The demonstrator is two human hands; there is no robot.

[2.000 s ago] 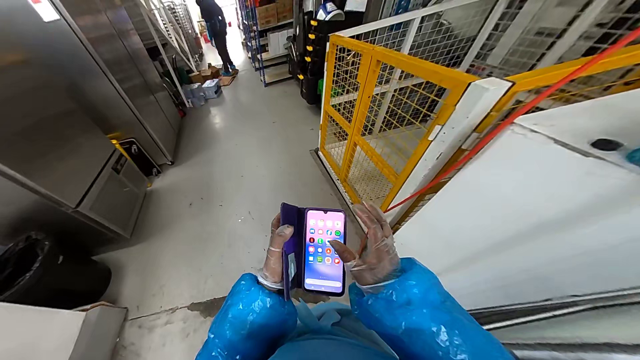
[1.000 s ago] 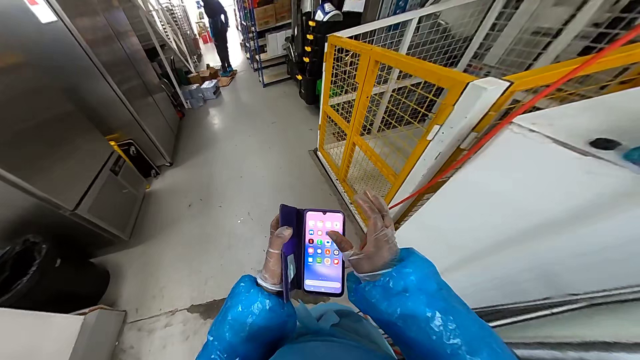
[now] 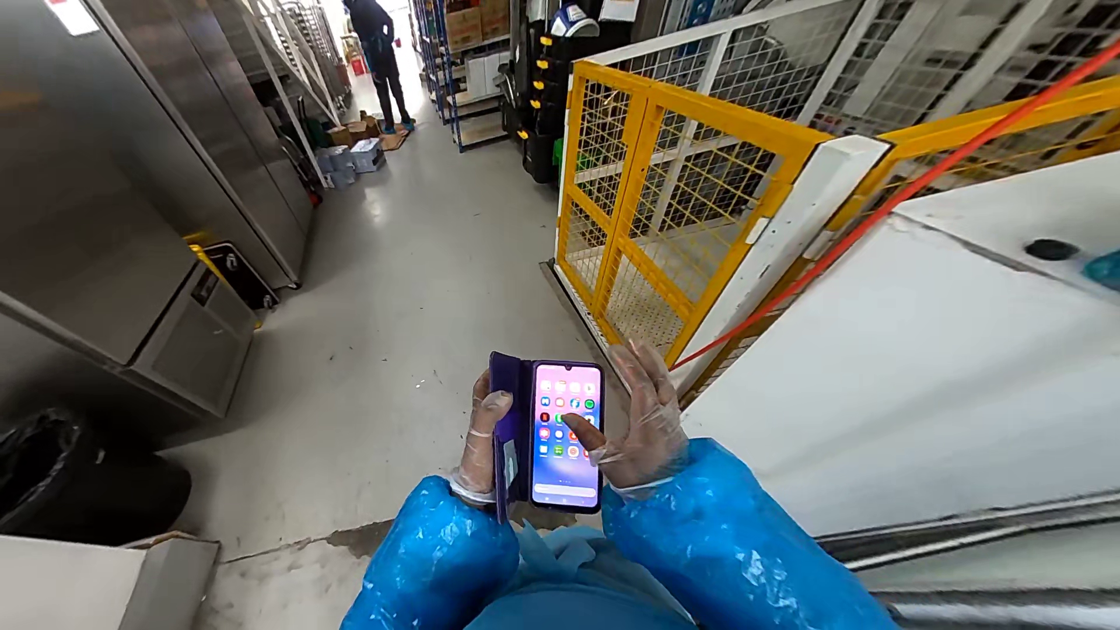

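A smartphone (image 3: 567, 477) in a purple flip case (image 3: 507, 381) is held upright in front of me, its screen lit with rows of app icons. My left hand (image 3: 479, 437), in a clear plastic glove, grips the opened cover from the left, thumb on its inner side. My right hand (image 3: 643, 429), also in a clear glove, is at the phone's right edge with its thumb over the screen; whether the thumb touches the glass is unclear. Its other fingers are raised and hold nothing. Blue plastic sleeves (image 3: 726, 525) cover both forearms.
Yellow mesh gates (image 3: 652, 171) and a red hose or cable (image 3: 919, 184) stand right, above a white surface (image 3: 945, 376). Steel cabinets (image 3: 96, 201) and a black lined bin (image 3: 96, 490) are left. Ahead, a person (image 3: 381, 57) stands near boxes (image 3: 367, 155) and a shelf rack (image 3: 464, 79).
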